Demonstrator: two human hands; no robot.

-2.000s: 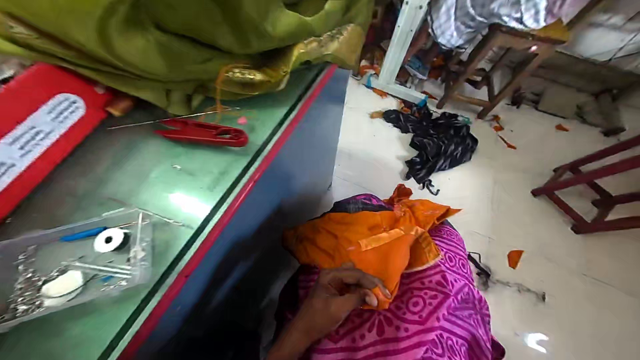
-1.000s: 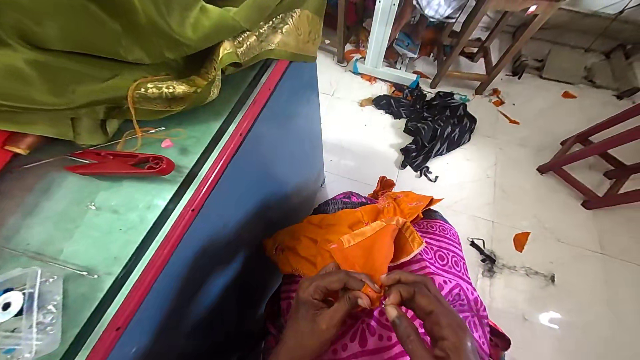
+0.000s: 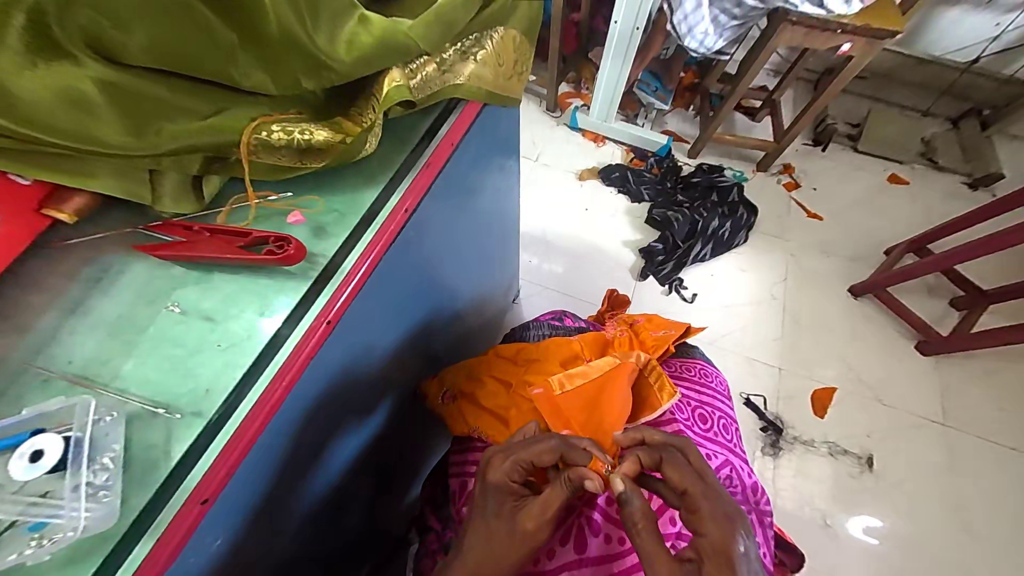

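Note:
An orange garment (image 3: 520,368) with a satin-edged border lies over my lap, on magenta patterned cloth (image 3: 712,432). My left hand (image 3: 536,488) pinches the near edge of the garment between thumb and fingers. Close beside it, my right hand (image 3: 680,496) grips the same edge, its fingertips at a tiny metallic piece, perhaps a hook, too small to tell. On the glass-topped table to the left are red thread snips (image 3: 224,244), a long thin needle-like tool (image 3: 104,392) and a clear plastic box (image 3: 80,472) with a white bobbin (image 3: 38,456) and small metal parts.
Olive green cloth with a gold border (image 3: 192,80) covers the table's far end, beside a spool of brown thread (image 3: 76,206). Black patterned cloth (image 3: 696,216) and orange scraps lie on the floor. A wooden stool (image 3: 788,76) and a dark red stool (image 3: 952,264) stand beyond.
My right hand, out of view two seconds ago, came in beside my left hand and is now at the orange cloth. Both hands stay close together there. The view has shifted.

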